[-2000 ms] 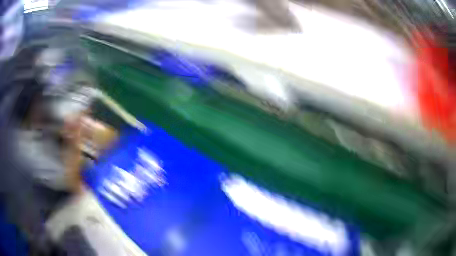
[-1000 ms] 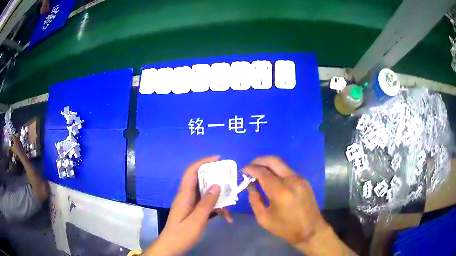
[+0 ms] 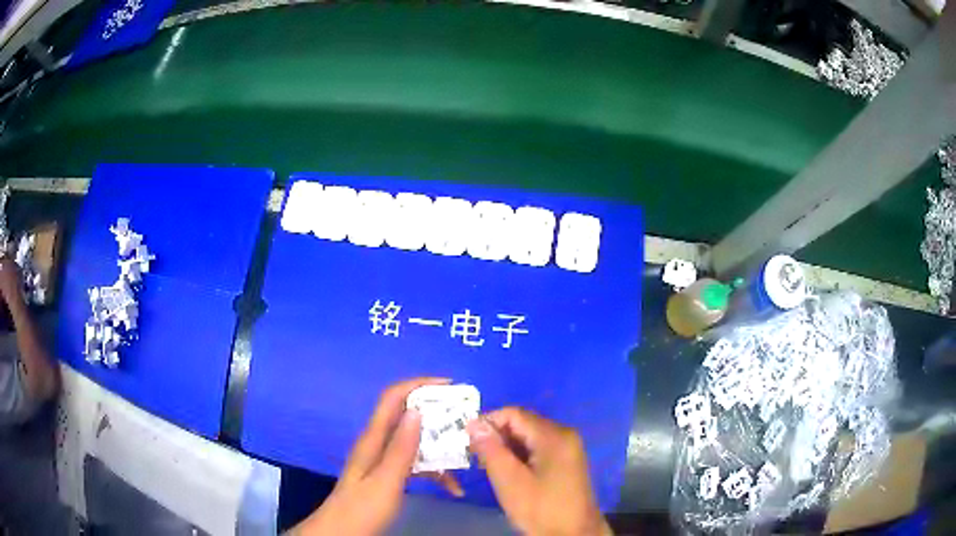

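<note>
A white housing (image 3: 444, 421) is held over the front edge of the right blue mat (image 3: 440, 361). My left hand (image 3: 379, 459) grips it from the left side. My right hand (image 3: 529, 461) has its fingertips on the housing's right side; whether they hold a small part there is too small to tell. Small dark details show on the housing's face. Several white housings (image 3: 469, 229) lie in a row along the back of the right mat. A loose pile of white part-built assemblies (image 3: 113, 308) lies on the left blue mat (image 3: 189, 241).
A clear bag of small white inserts (image 3: 786, 398) lies at the right on brown cardboard (image 3: 881, 484). Behind it are a green-capped bottle (image 3: 694, 310) and a white and blue tub (image 3: 778, 281). A green conveyor (image 3: 419, 105) runs behind, with a metal post (image 3: 818, 157). A person's arm (image 3: 31, 356) shows far left.
After the blurred first frame, the view has tilted so the mats sit lower. My right hand has moved in against the housing, and the white piece it held away from it no longer shows separately.
</note>
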